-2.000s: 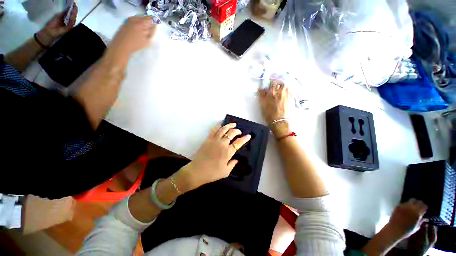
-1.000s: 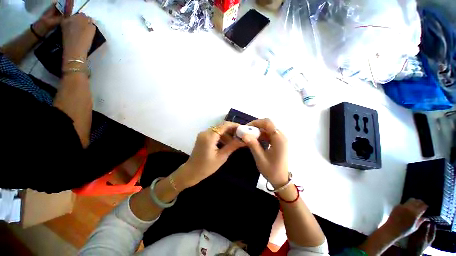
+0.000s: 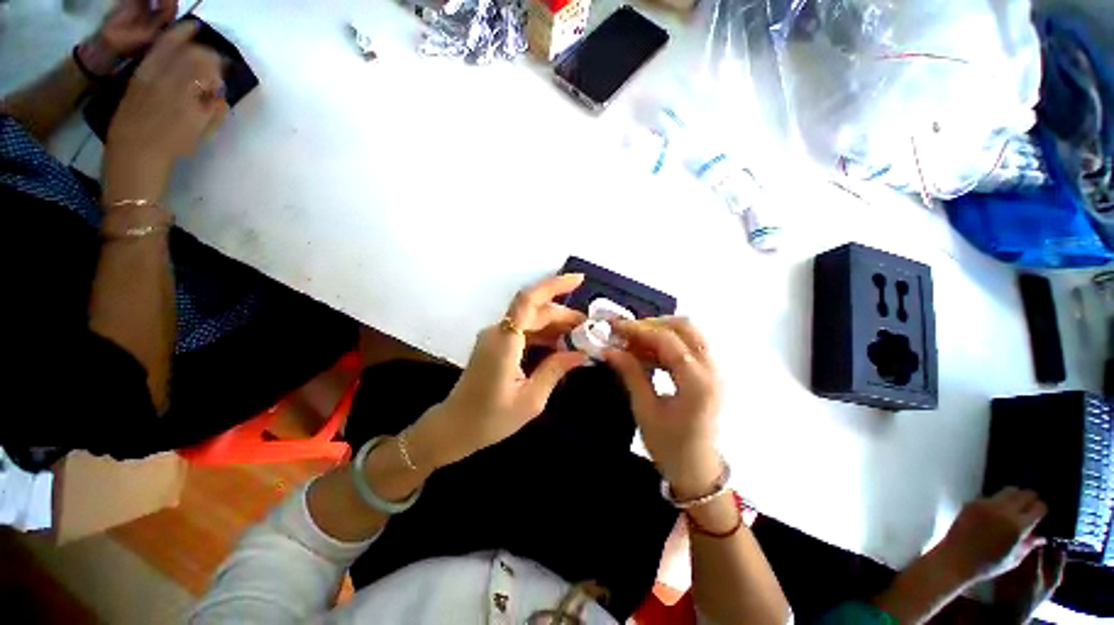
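Note:
A small glossy white charging case (image 3: 595, 335) is held between my two hands above the near table edge, and its lid appears raised. My left hand (image 3: 503, 369) grips it from the left with thumb and fingers. My right hand (image 3: 672, 381) has its fingertips on its right side; whether they hold an earbud is too small to tell. A black foam insert tray (image 3: 626, 288) lies behind and partly under my hands, mostly hidden by them.
A spare black insert box (image 3: 875, 326) with empty cutouts stands right. Wrapped cases (image 3: 739, 195), a smartphone (image 3: 611, 56) and a large clear bag (image 3: 904, 98) lie farther back. A neighbour's hands (image 3: 159, 104) work at left; another person's hands (image 3: 996, 534) are at lower right.
My right hand came back from the wrapped pieces, and both hands took hold of the white case over the tray. Its lid, shut a second ago, now appears open.

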